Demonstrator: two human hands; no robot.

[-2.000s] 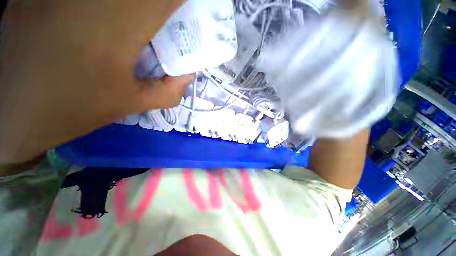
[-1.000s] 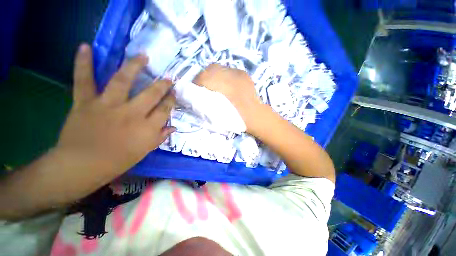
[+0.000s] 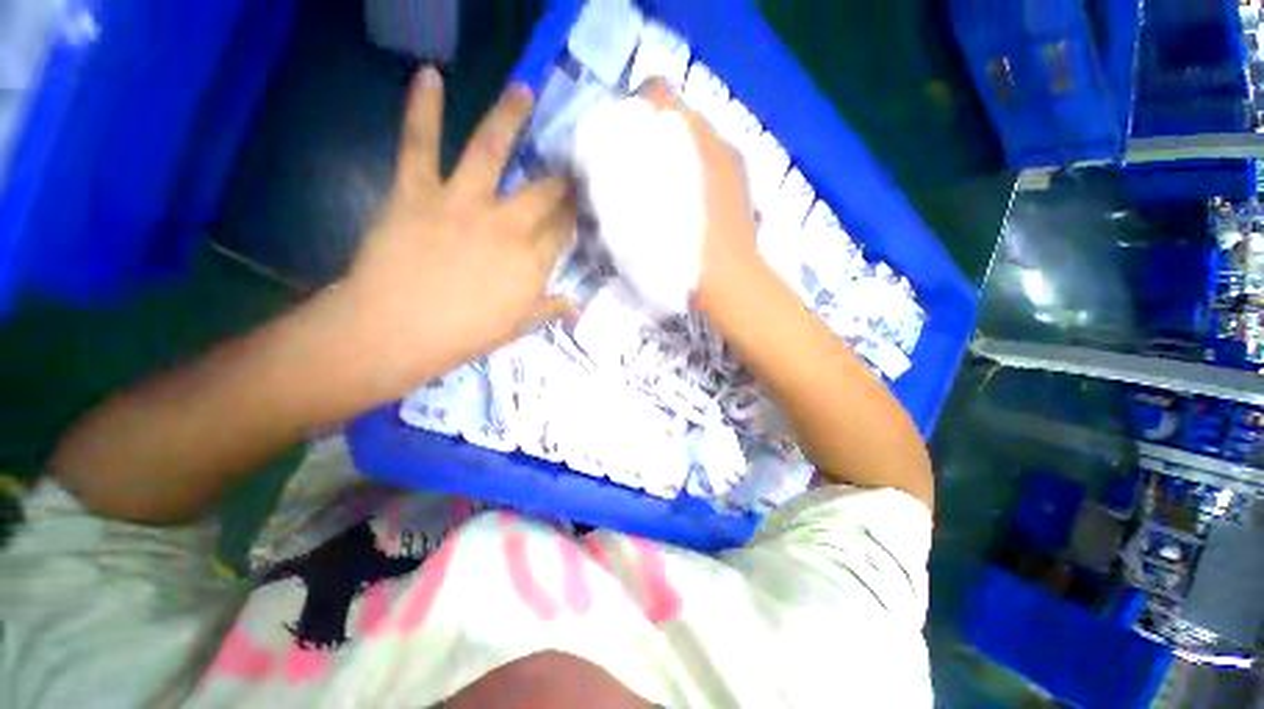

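Note:
A blue plastic tote (image 3: 555,495) lies in front of my body, full of white power adapters (image 3: 555,420) with thin white cables between them. Adapters stand in rows along its near and right edges. My right hand (image 3: 724,187) is over the far middle of the tote, holding a white crumpled cloth (image 3: 645,208) that is blurred. My left hand (image 3: 464,249) is at the tote's left side with fingers spread, partly over the left rim and the adapters. I see nothing held in it; its palm side is hidden.
A large blue tote (image 3: 139,153) stands at the far left. A pale grey-white object (image 3: 416,25) stands beyond my left fingertips, cut by the top edge. More blue totes (image 3: 1040,83) are at the upper right, and blue bins (image 3: 1060,630) and workstations are at the lower right.
At first my left hand held an adapter close to the camera; it now shows no adapter. My right hand with the cloth has moved to the tote's far part. More of the tote is in view.

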